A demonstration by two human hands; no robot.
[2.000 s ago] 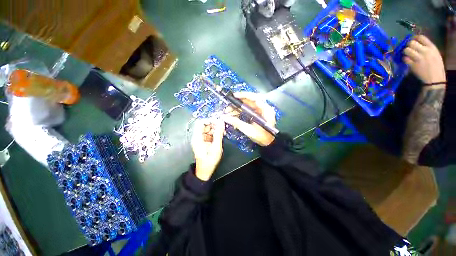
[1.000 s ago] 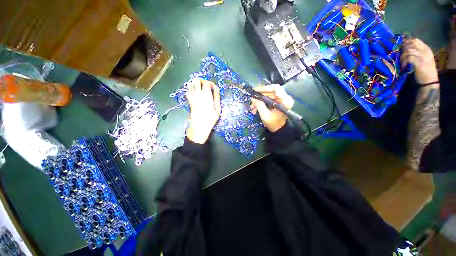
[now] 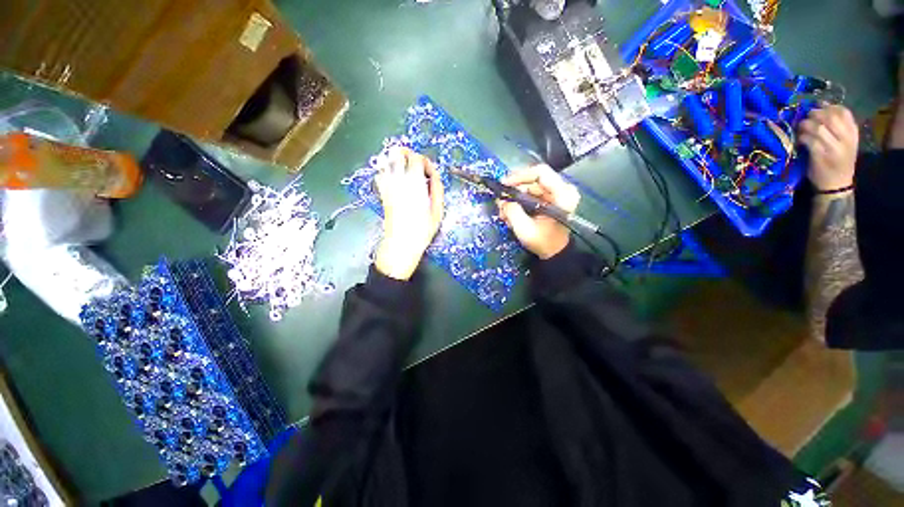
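Observation:
A blue PCB panel lies on the green bench in front of me. My right hand is shut on the soldering iron, whose thin tip points left over the panel beside my left fingers. My left hand rests over the panel's left part with fingers bent down; its fingertips are hidden, so I cannot tell whether they hold a lead. A lead wire trails off the panel's left edge. A pile of loose white leads lies left of the panel.
Stacked PCB panels stand at lower left. A smartphone, orange bottle and cardboard box are at left. The soldering station is at upper right, beside a blue parts tray and another person's hand.
My right hand has moved right with the iron, and my left hand has come up onto the panel from its near side. Over the last second both have barely moved.

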